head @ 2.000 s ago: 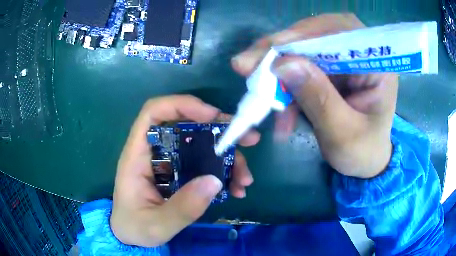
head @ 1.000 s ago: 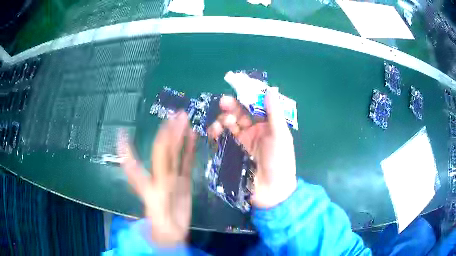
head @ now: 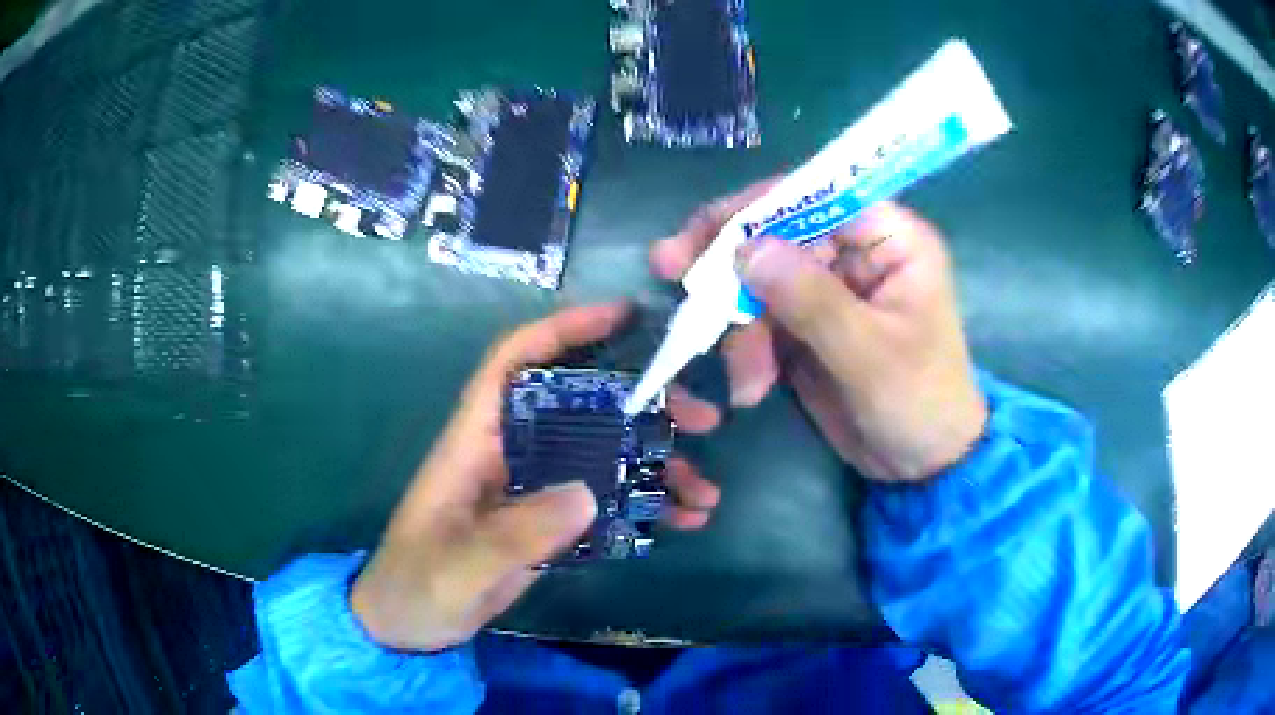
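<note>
My left hand (head: 483, 517) holds a blue circuit board (head: 646, 524) from its left side, thumb on top and fingertips at the right edge. A black finned heatsink (head: 566, 447) covers the board's middle. My right hand (head: 867, 335) grips the white and blue sealant tube (head: 895, 157), tilted with its tail up to the right. The white nozzle (head: 685, 342) points down, its tip at the heatsink's upper right edge. Whether it touches is hard to tell.
Boards with heatsinks lie on the green mat beyond my hands: one at left (head: 357, 161), one beside it (head: 517, 189), one farther off (head: 685, 70). Clear blister trays (head: 140, 210) lie left. Several boards (head: 1172, 182) and a white sheet (head: 1223, 447) are at right.
A second ago my left hand was open and empty, and my right hand was over a board, with the tube. Now the left holds a board and the nozzle is at its heatsink. The view has shifted.
</note>
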